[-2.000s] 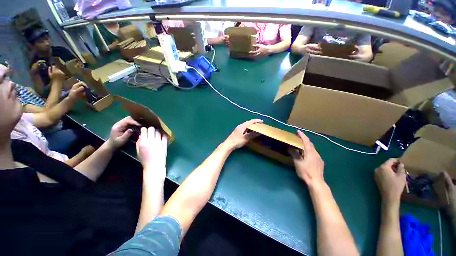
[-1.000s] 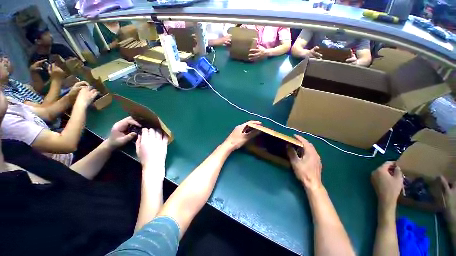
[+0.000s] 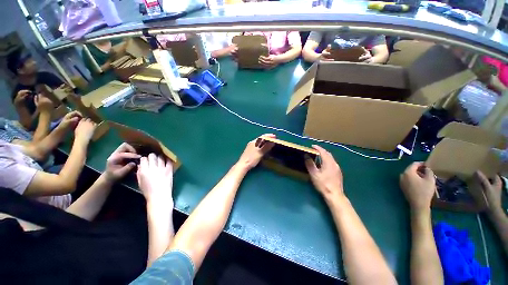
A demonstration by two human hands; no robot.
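A small brown cardboard box (image 3: 287,168) stands on the green bench right in front of me. Its lid (image 3: 289,146) is tilted over the opening, and the inside shows dark below the lid. My left hand (image 3: 255,153) holds the box's left side, with the fingertips at the lid's left end. My right hand (image 3: 326,171) holds the right side, with the fingers at the lid's right end. Both hands are bare. What lies inside the box is too dark to tell.
A large open carton (image 3: 365,123) stands beyond my right hand. A white cable (image 3: 250,122) crosses the bench behind my box. Neighbours' hands work at small boxes on the left (image 3: 146,142) and right (image 3: 462,161). A blue cloth (image 3: 458,253) lies at lower right.
The whole view has shifted, so the bench items appear further left. The lid has tilted lower over the box than two seconds ago. Both hands keep their hold.
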